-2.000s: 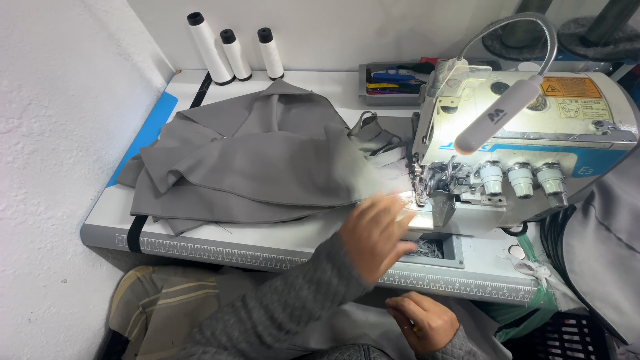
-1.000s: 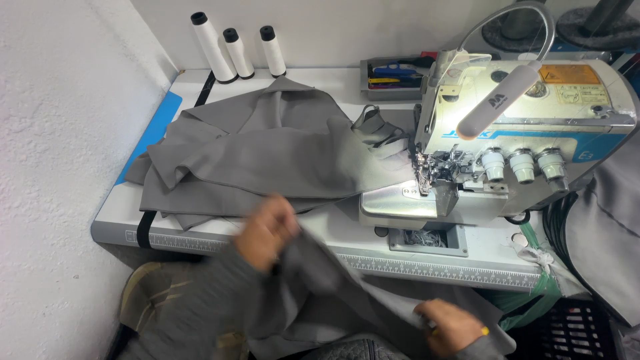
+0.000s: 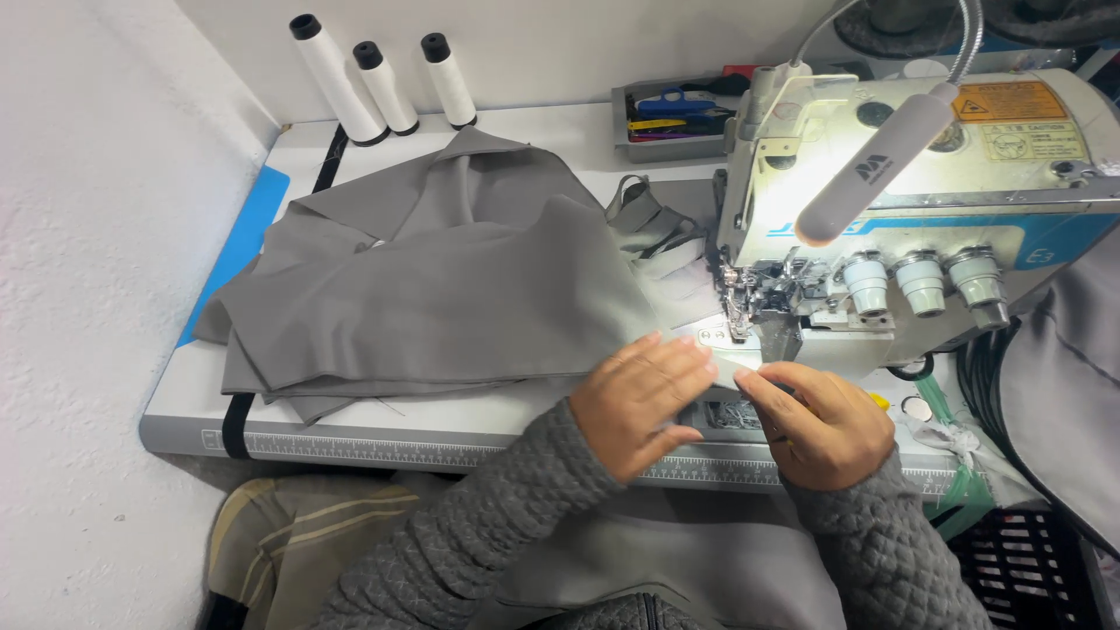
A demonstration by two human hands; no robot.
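My left hand [image 3: 647,402] lies flat, palm down, by the front plate of the overlock sewing machine [image 3: 901,184], at the right end of the grey fabric pile [image 3: 455,297]. My right hand [image 3: 818,420] pinches the edge of a pale grey fabric piece [image 3: 728,371] between thumb and fingers, just in front of the lit presser foot [image 3: 739,328]. Something yellow [image 3: 879,402] shows beside the right hand's knuckles; what it belongs to is hidden. More grey fabric [image 3: 665,551] covers my lap.
White thread cones [image 3: 446,83] stand at the back wall. A grey tray [image 3: 669,150] holds scissors and small tools. A clip-on lamp [image 3: 875,166] hangs over the machine. Grey straps [image 3: 652,219] lie left of the needle area. A black plastic crate [image 3: 1024,560] is at the lower right.
Both hands have come up from the lap fabric, where they were one second ago, to the front of the presser foot. A fabric edge is now pinched there by the right hand.
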